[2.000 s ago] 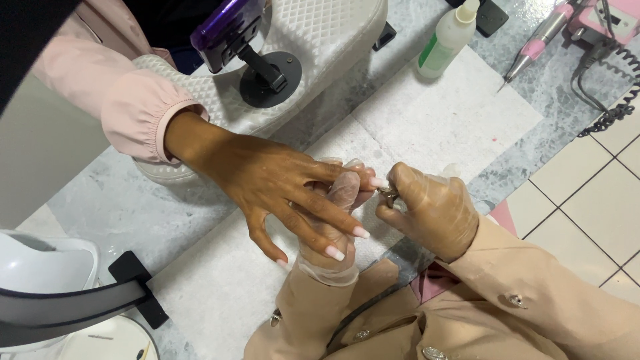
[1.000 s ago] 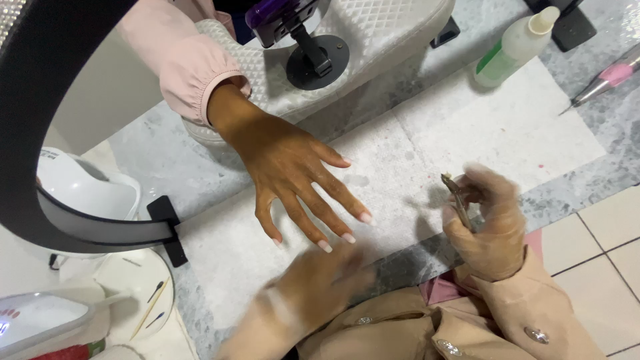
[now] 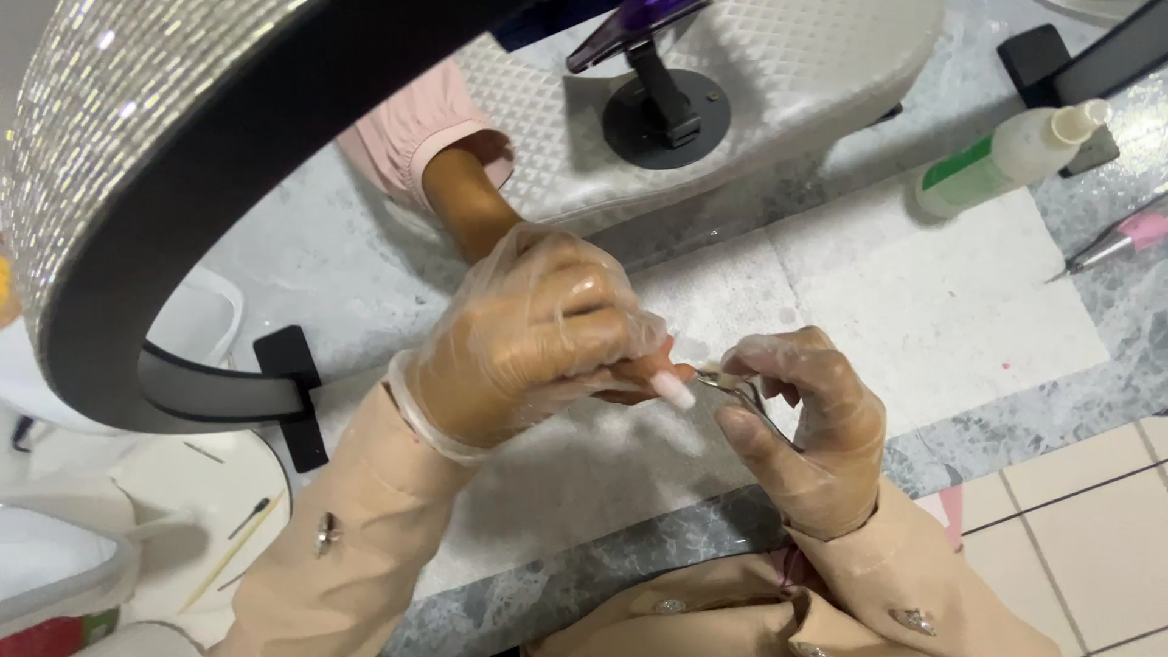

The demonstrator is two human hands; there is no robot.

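My left hand (image 3: 538,342), in a clear plastic glove, is closed around the fingers of another person's hand (image 3: 643,372); most of that hand is hidden under mine. One finger with a long pale nail (image 3: 673,390) sticks out past my grip. In my right hand (image 3: 812,424), gloved too, are metal cuticle nippers (image 3: 762,409) between thumb and fingers. Their tip is at a fingertip beside the long nail; whether the jaws touch skin cannot be told. Beneath both hands lies a white paper towel (image 3: 922,301).
A ring lamp (image 3: 100,310) arches over the left side. A quilted armrest (image 3: 785,82) carries a phone stand (image 3: 666,119). At right are a plastic bottle (image 3: 1004,160) and a pink-handled nail drill (image 3: 1118,239). A round white tray (image 3: 201,484) holds thin sticks at lower left.
My left hand, empty and blurred a second ago, is now over the other person's hand, gripping its fingers. The nippers in my right hand have come to a fingertip. The view has shifted.
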